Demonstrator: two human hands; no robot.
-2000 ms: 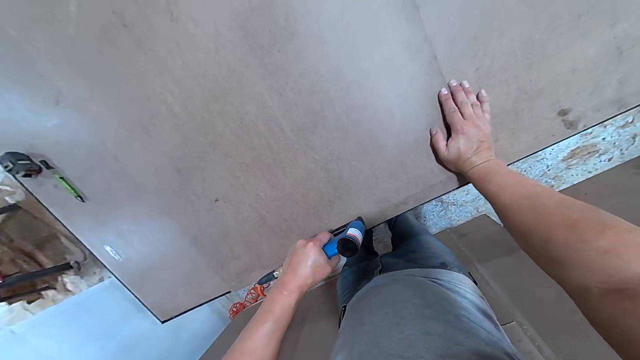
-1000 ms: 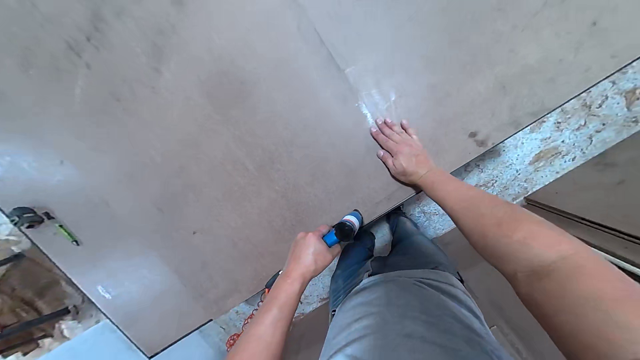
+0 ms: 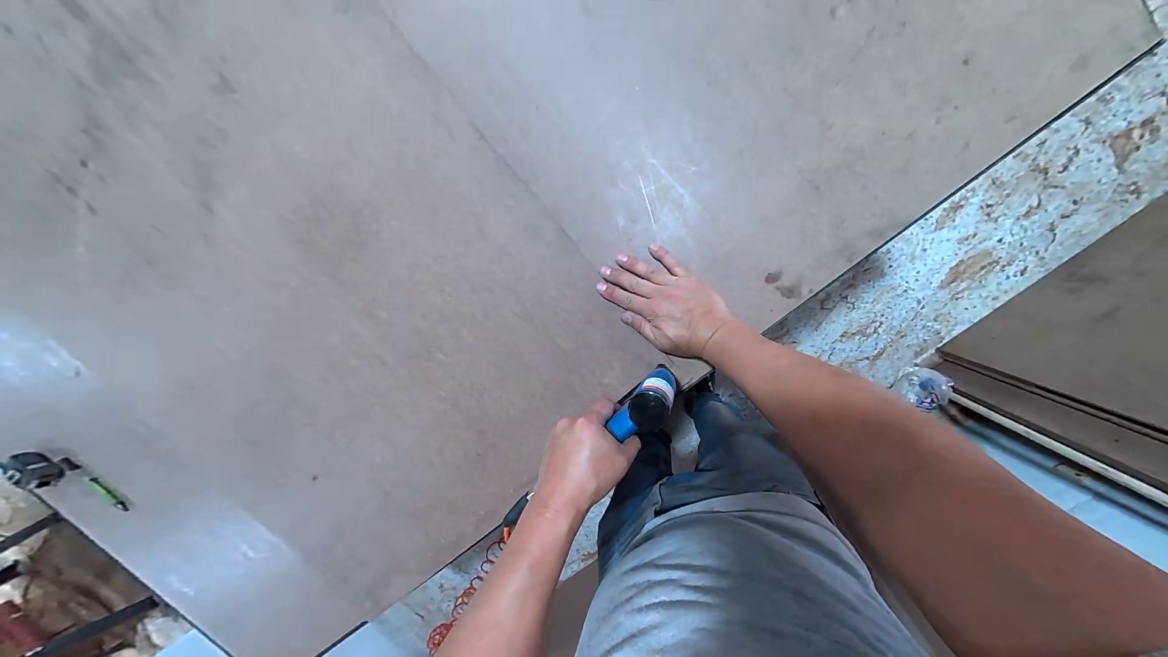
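Observation:
My left hand (image 3: 586, 456) is closed around the blue handle of a pneumatic nailer or stapler (image 3: 651, 399), whose nose lies at the near edge of a large brown board (image 3: 383, 319). Flat on that board, fingers spread, my right hand (image 3: 671, 306) presses beside a long seam, just beyond the tool. An orange coiled air hose (image 3: 467, 593) hangs below the board's edge near my left forearm. The tool's tip and the fastening point are partly hidden.
A tape measure (image 3: 35, 469) and a green marker or pen (image 3: 108, 493) lie at the board's left corner. Stacked brown boards (image 3: 1077, 338) and a crumpled clear plastic piece (image 3: 923, 389) are at the right, beside a speckled floor (image 3: 985, 237).
The view has shifted to the right along the board. My left hand keeps its hold on the blue tool, and my right hand is now nearer to it than two seconds ago.

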